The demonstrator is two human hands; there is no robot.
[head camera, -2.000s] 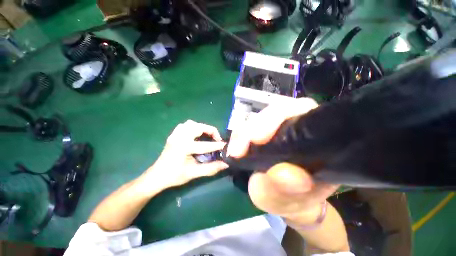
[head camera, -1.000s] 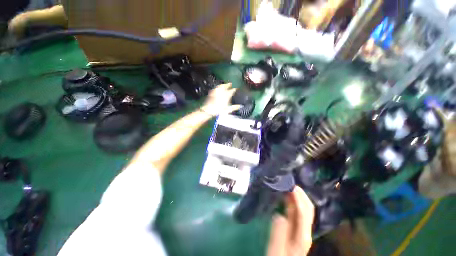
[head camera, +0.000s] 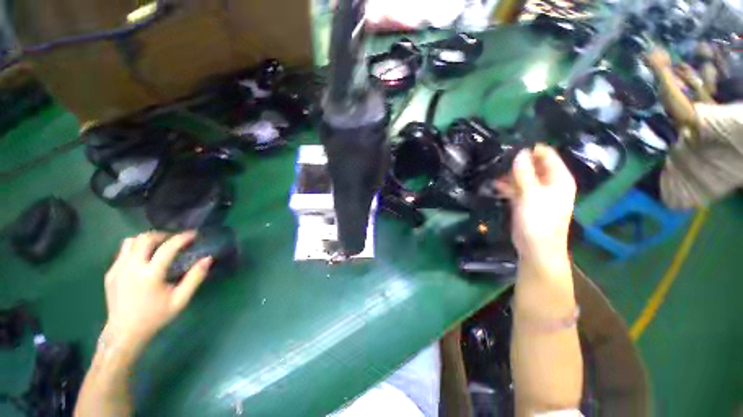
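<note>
My left hand [head camera: 151, 281] is at the left of the bench, thumb and fingers around the near edge of a dark round fan head [head camera: 218, 247]. My right hand [head camera: 543, 199] is raised at the right, with curled fingers at the edge of a group of black clip parts [head camera: 481, 232]; whether it grips one cannot be told. The black electric screwdriver [head camera: 355, 163] hangs upright, tip down, in front of the white screw feeder [head camera: 309, 232] and hides part of it. No hand is on the driver.
More fan heads [head camera: 130, 177] lie at the left and back. A large carton [head camera: 204, 57] stands behind. An open parts carton [head camera: 607, 342] is by the bench's right edge. A blue stool [head camera: 631, 224] and another person's arm [head camera: 676, 94] are at the right.
My left hand has come back from behind the feeder to the left with a fan head. My right hand has let go of the driver and moved to the black parts; the driver now hangs upright.
</note>
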